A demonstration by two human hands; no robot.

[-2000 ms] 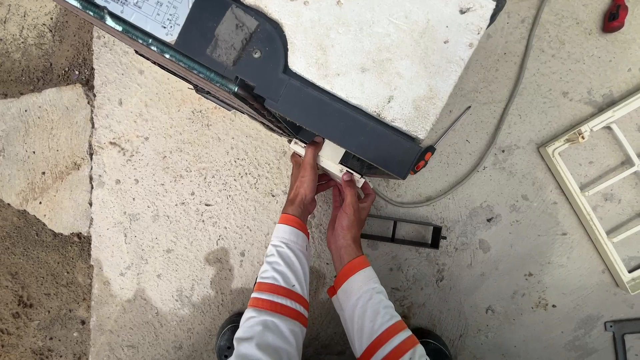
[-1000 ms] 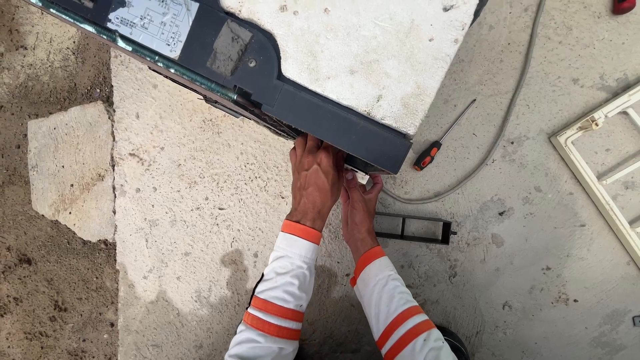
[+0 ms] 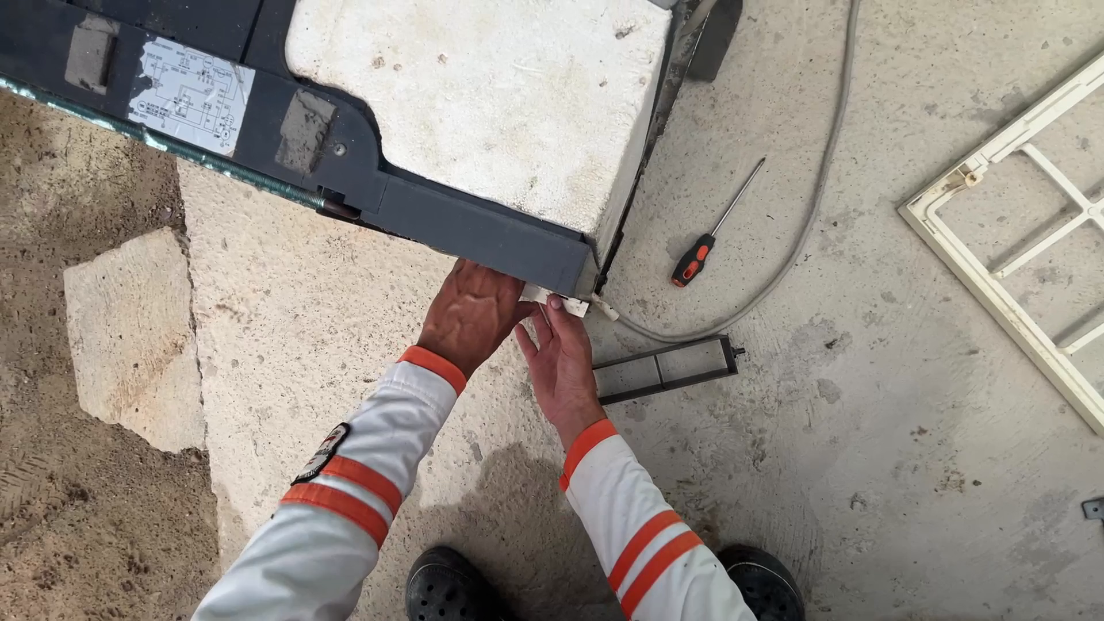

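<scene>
A dark plastic appliance housing (image 3: 483,228) with a white foam block (image 3: 492,95) fills the top of the view. At its lower corner, my left hand (image 3: 474,312) reaches under the edge with its fingertips hidden, so its grip does not show. Close beside it, my right hand (image 3: 562,366) has its thumb and a finger at a small white plastic part (image 3: 556,300) under that corner. A grey cable (image 3: 759,302) runs out from beside this part. Whether the right fingers pinch the part or only touch it is unclear.
A black and orange screwdriver (image 3: 694,259) lies on the concrete floor right of the housing. A dark rectangular plastic frame (image 3: 664,369) lies beside my right hand. Further right is a cream plastic grille (image 3: 992,345). At left, a flat stone slab (image 3: 138,345) rests on dirt.
My left hand has moved from the white part's left end to reach under the housing edge, its back now uppermost. Less of the white part shows. The view has shifted.
</scene>
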